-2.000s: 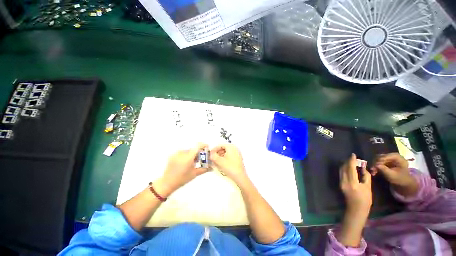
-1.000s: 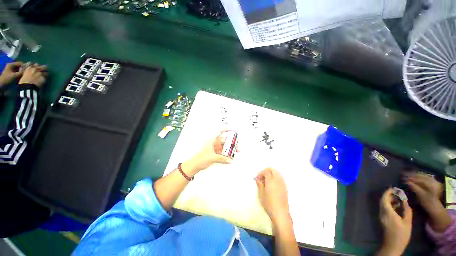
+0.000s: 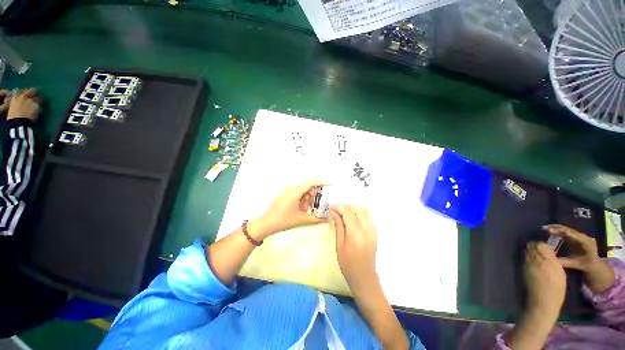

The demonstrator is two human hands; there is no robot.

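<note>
My left hand (image 3: 291, 208) holds a small device unit (image 3: 320, 201), light-framed with a dark part, above the white work sheet (image 3: 408, 253). My right hand (image 3: 354, 236) is at the unit's right side with its fingertips touching or very near its edge; whether it grips anything is too small to tell. A loose pile of small dark parts (image 3: 360, 173) lies on the sheet beyond my hands. Two faint light-framed pieces lie farther back on the sheet, one on the left (image 3: 298, 143) and one on the right (image 3: 341, 145).
A blue bin (image 3: 458, 189) with small white parts stands at the sheet's right edge. Loose subassemblies (image 3: 228, 145) lie left of the sheet. A black tray (image 3: 103, 205) with white-framed units is farther left. Another person's hands (image 3: 558, 263) work over the right tray. A white fan (image 3: 596, 61) is upper right.
My right hand has moved up and left from the sheet to the unit. The unit in my left hand is turned differently. The view has shifted slightly.
</note>
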